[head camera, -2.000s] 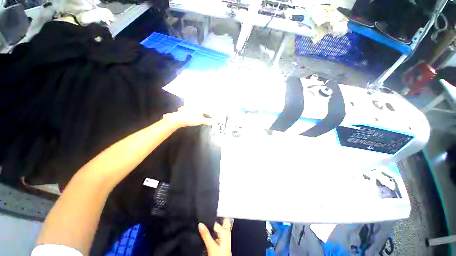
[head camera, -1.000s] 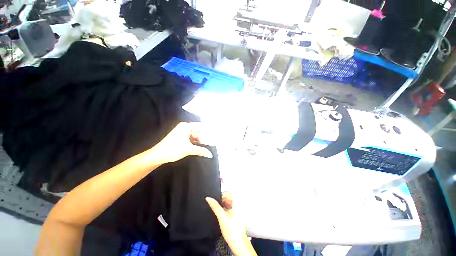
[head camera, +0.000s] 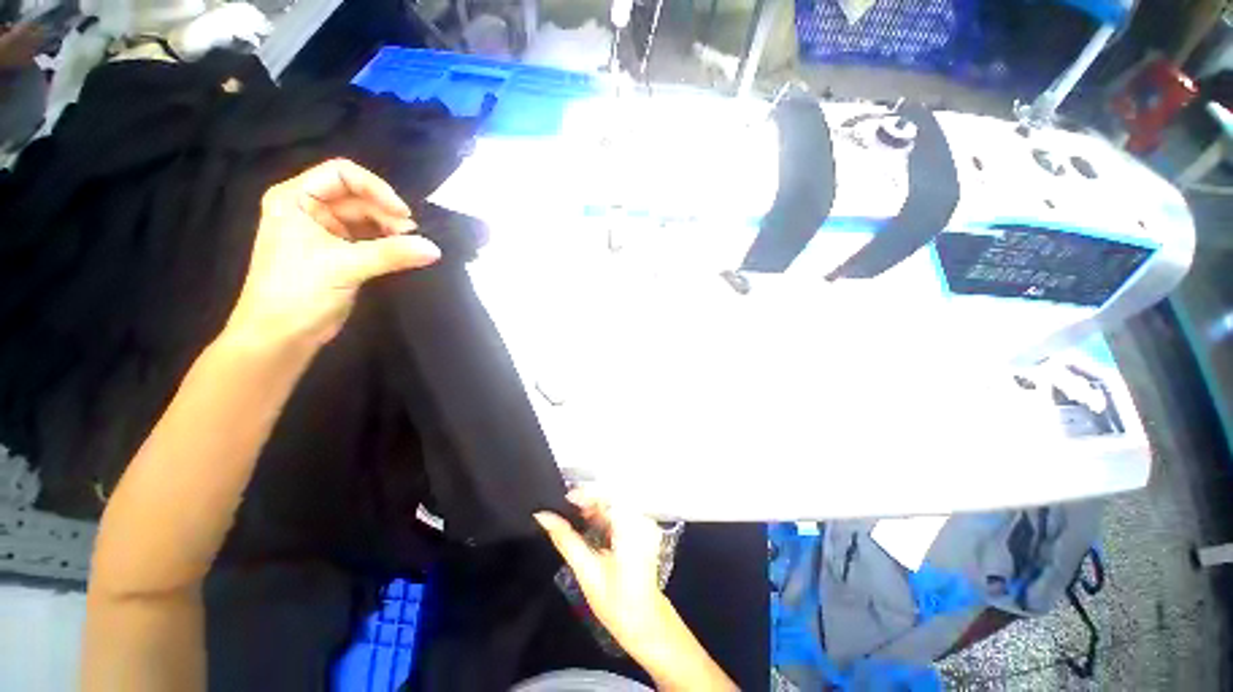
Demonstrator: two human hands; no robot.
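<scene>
A black garment (head camera: 446, 365) lies in a large dark heap on the left, its edge folded up along the bright white machine bed. My left hand (head camera: 318, 250) is above it with thumb and fingertips close together at the cloth's upper edge; whether cloth is pinched is hard to tell. My right hand (head camera: 615, 561) grips the garment's lower corner at the front table edge. A small white label (head camera: 429, 516) shows on the cloth. The white sewing machine (head camera: 1001, 270) stands to the right; its needle area is washed out by glare, with the cloth left of it.
Two black strips (head camera: 798, 189) hang over the machine head. A blue crate (head camera: 467, 84) is behind the table, another blue crate (head camera: 383, 635) below at the front. Grey cloth with blue scraps (head camera: 886, 581) lies on the floor. A purple-blue basket (head camera: 879, 30) stands at the back.
My left hand has moved left and up, away from the machine. The garment's edge has shifted left, folding at an angle. My right hand now holds its lower corner. The view has tilted down.
</scene>
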